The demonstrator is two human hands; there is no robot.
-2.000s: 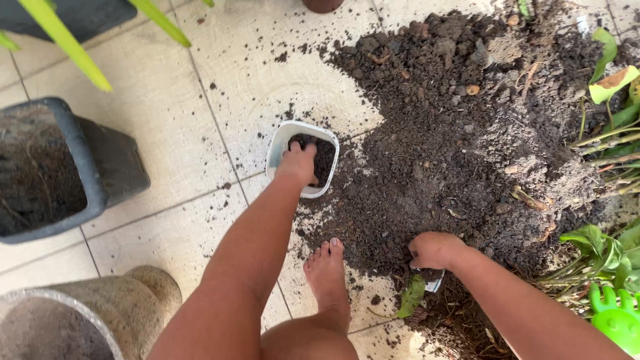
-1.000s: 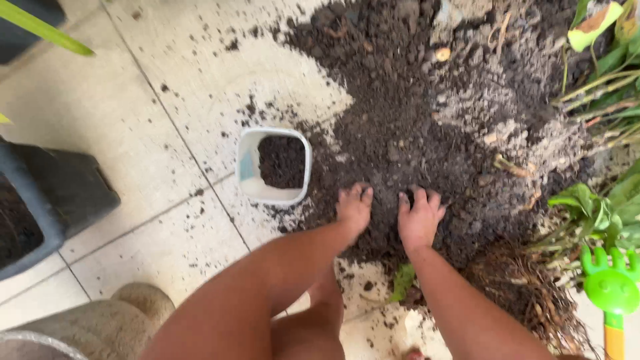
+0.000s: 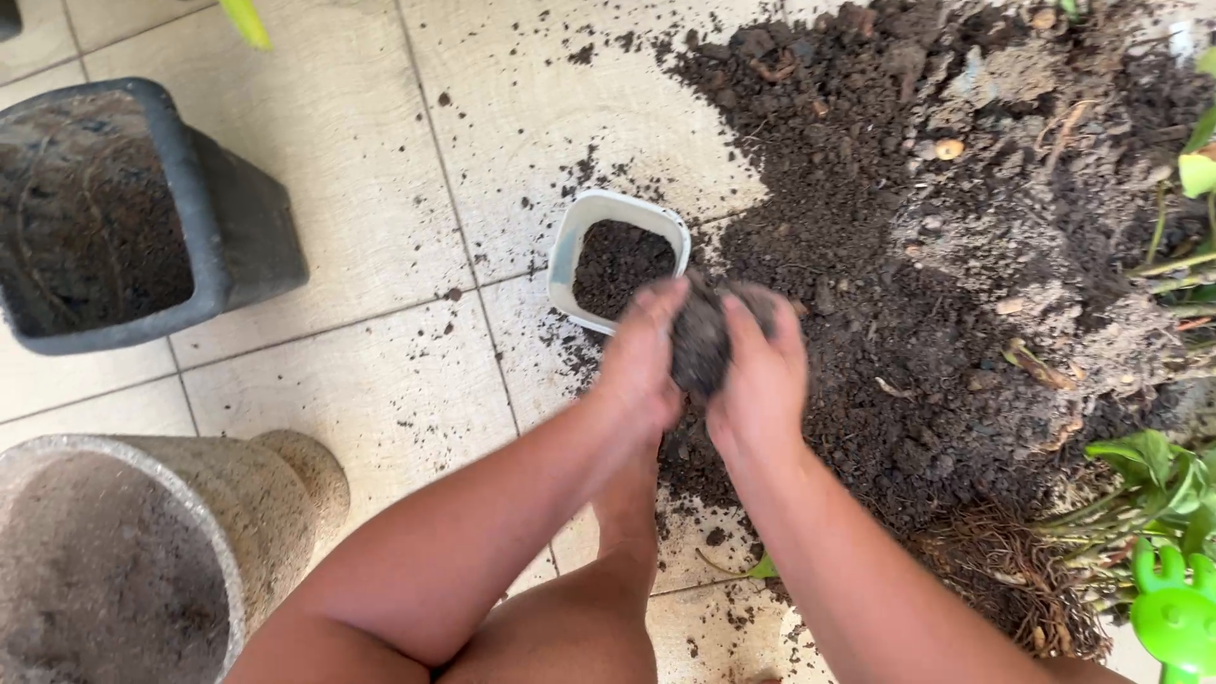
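Cupped together, my left hand [image 3: 646, 356] and my right hand [image 3: 760, 366] hold a heap of dark soil [image 3: 701, 342] between them. They are at the lower right rim of a white square plastic container [image 3: 562, 271], which stands on the floor partly filled with soil [image 3: 622, 261]. Both hands are blurred, and they hide that corner of the container. A wide pile of loose soil [image 3: 845, 332] is spread over the tiles to the right of the hands.
A dark plastic planter [image 3: 242, 228] lies at the left, above a speckled stone-like pot [image 3: 237, 494]. Uprooted plants with a root mass [image 3: 1016, 570] and green leaves [image 3: 1154, 475] lie at the right, beside a green toy rake [image 3: 1175, 608]. My bare leg [image 3: 627, 513] is below the hands.
My left hand was in the container, then both hands were apart in the soil pile. Now they are together at the container's rim with soil lifted between them.
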